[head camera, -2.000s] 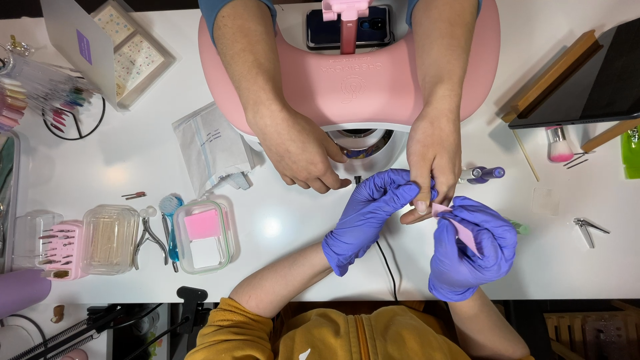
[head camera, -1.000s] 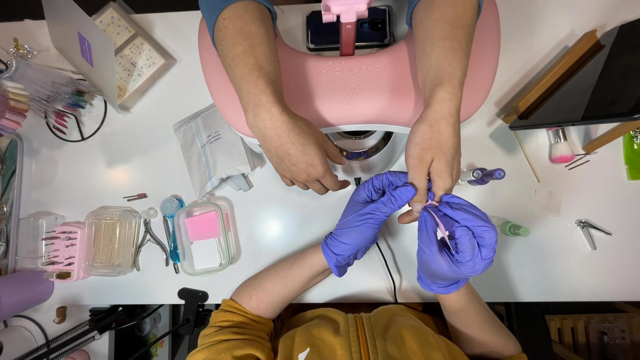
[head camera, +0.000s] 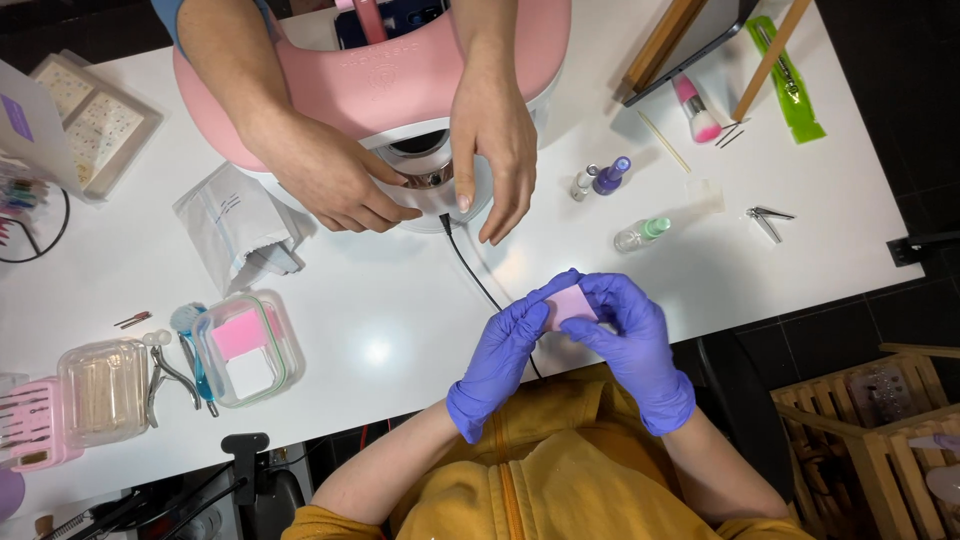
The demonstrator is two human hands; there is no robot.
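Observation:
Both of my hands wear purple gloves and are over the table's near edge, close to my chest. A small pink square pad is between them. My left hand grips its left edge, and my right hand has fingers and thumb on its right side. Across the table another person's two bare hands hang over the front of a pink cushioned arm rest, apart from mine. A black cable runs across the white tabletop to the left of my hands.
Two polish bottles and a spray bottle stand right of centre; a nail clipper and brush lie farther right. A clear container of pink and white pads, cuticle nippers and a paper pouch are left.
My gloved hands have let go of the other person's finger and drawn back toward my chest, both now on the pink pad. The view has shifted and tilted.

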